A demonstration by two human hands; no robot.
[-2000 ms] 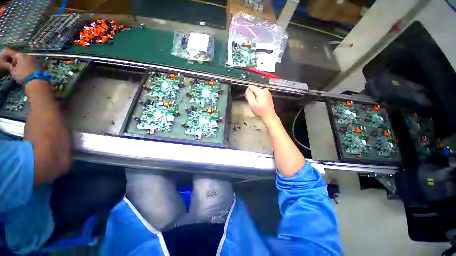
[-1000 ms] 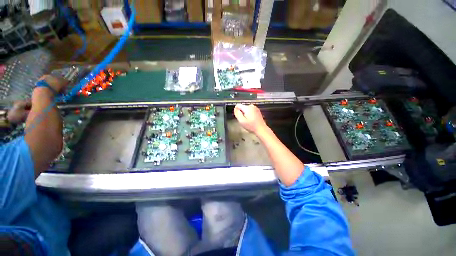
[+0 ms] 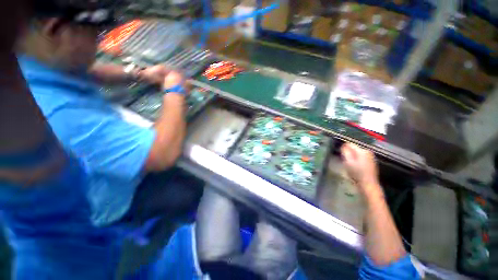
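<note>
My right hand (image 3: 357, 159) is curled into a fist at the far rail (image 3: 306, 121), just right of a carrier; nothing shows in it, though the picture is blurred. The dark square carrier (image 3: 277, 146) lies on the conveyor and holds several green circuit boards (image 3: 297, 170) with orange parts. My left hand is not in view. A large blurred forearm and blue sleeve fill the left edge; whose they are I cannot tell.
A person in a blue smock (image 3: 98, 131) sits at left, hands over another carrier. Beyond the rail lie an orange parts pile (image 3: 221, 70), a small bag (image 3: 300, 94), a bagged board (image 3: 349, 108) and a red strip (image 3: 367, 132). Another carrier (image 3: 475, 235) is at right.
The view has swung left and tilted, bringing the neighbour's head and body in. My right fist stays by the far rail beside the carrier. The blurred forearm has appeared at left.
</note>
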